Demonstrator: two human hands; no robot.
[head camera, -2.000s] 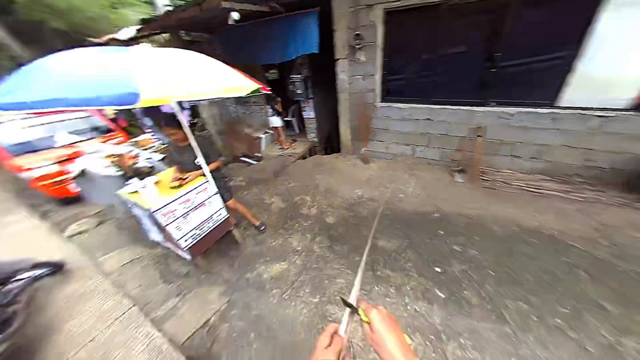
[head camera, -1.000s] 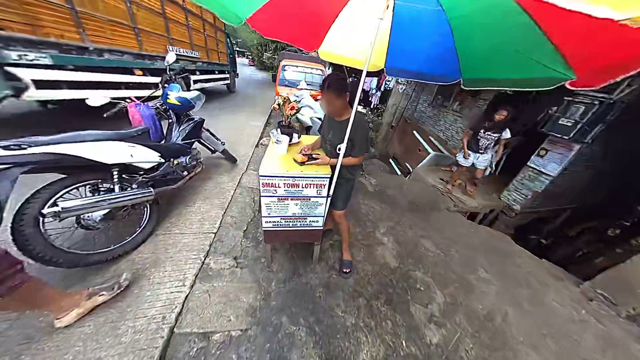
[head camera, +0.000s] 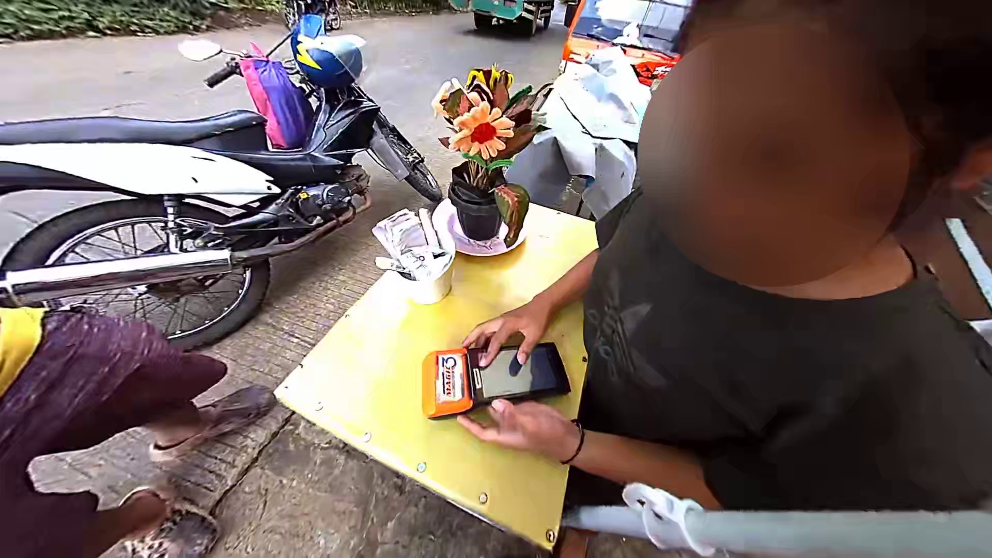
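Observation:
Neither of my hands is in view, so what they hold is hidden. A handheld payment-type terminal (head camera: 496, 378) with an orange end and a dark screen lies on the yellow tabletop (head camera: 372, 372). Both hands of another person in a dark T-shirt (head camera: 759, 387) are at it, one with fingers on the screen, the other along its near side. Farther back on the top stand a white cup with rolled papers (head camera: 426, 279) and a black pot of artificial-looking flowers (head camera: 476, 209) on a pale plate (head camera: 504, 246).
A pale pole (head camera: 821, 531) crosses the lower right. At left is a parked motorcycle (head camera: 209, 178) with a blue helmet (head camera: 329, 60) and a pink and purple bag (head camera: 275, 101). A person's legs in maroon shorts (head camera: 101, 387) are at lower left. An orange vehicle (head camera: 624, 35) stands behind.
The view has swung and come much closer to the yellow-topped stand. Two seconds ago both my hands held a long thin strip and a knife; now they are out of view. The large truck is gone from view.

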